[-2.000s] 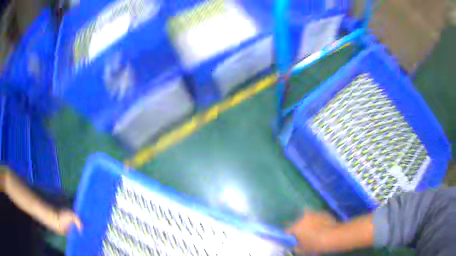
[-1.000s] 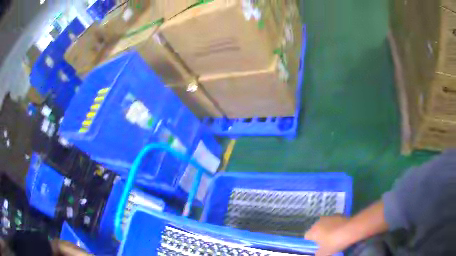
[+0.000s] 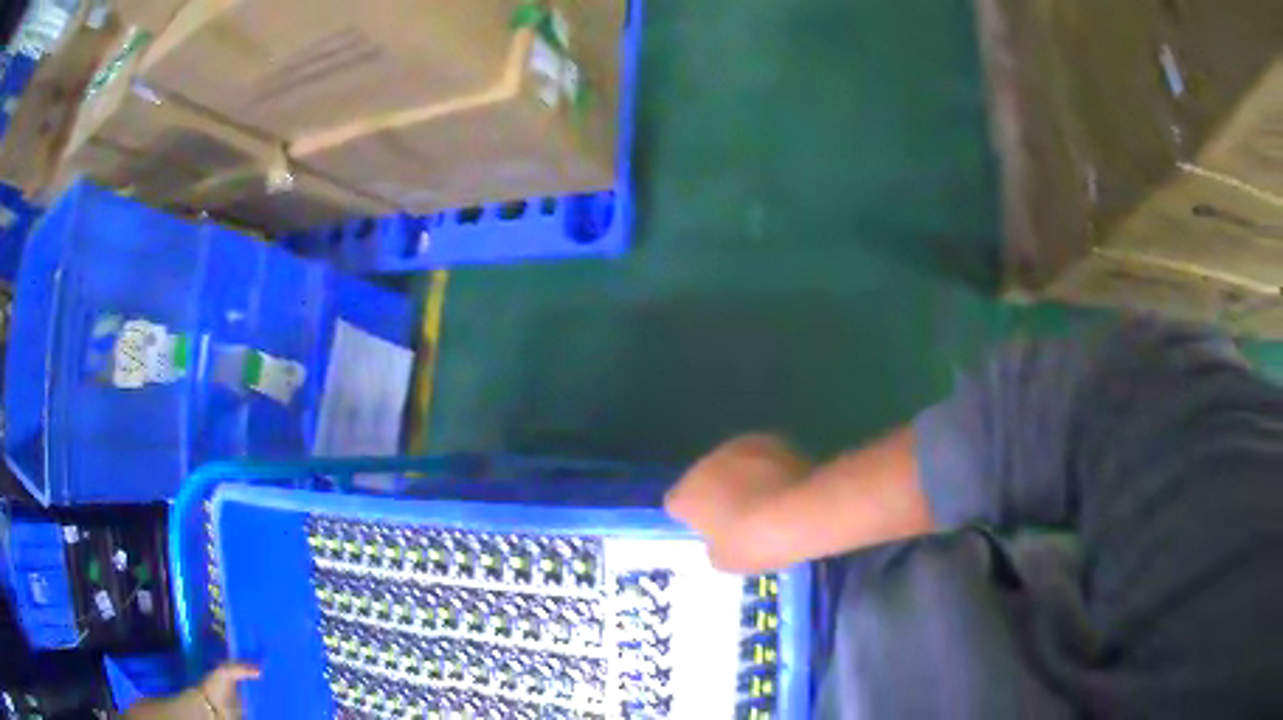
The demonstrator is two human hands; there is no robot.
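Note:
A deep blue crate (image 3: 267, 598) fills the lower middle, with rows of small black, silver and yellow-green parts and a white area at its right. My left hand (image 3: 211, 696) grips its left end, thumb over the edge, partly cut off by the bottom edge. My right hand (image 3: 732, 499) grips the far rim near the right corner. A light-blue tubular trolley handle (image 3: 187, 563) curves around the crate's left and far sides. More parts (image 3: 760, 640) show beyond the crate's right end, seemingly in another blue crate beneath. Whether the crates touch is hidden.
Large cartons (image 3: 352, 106) stand on a blue pallet (image 3: 584, 218) at the upper left. Stacked blue crates (image 3: 141, 352) with labels are at the left, black crates (image 3: 124, 570) below them. More cartons (image 3: 1098, 155) stand at the upper right. Green floor (image 3: 788, 211) with a yellow line lies between.
The view has turned, so the cartons and stacked crates sit further left. The held crate now lies over the other crate, by the trolley handle. Both hands still hold it.

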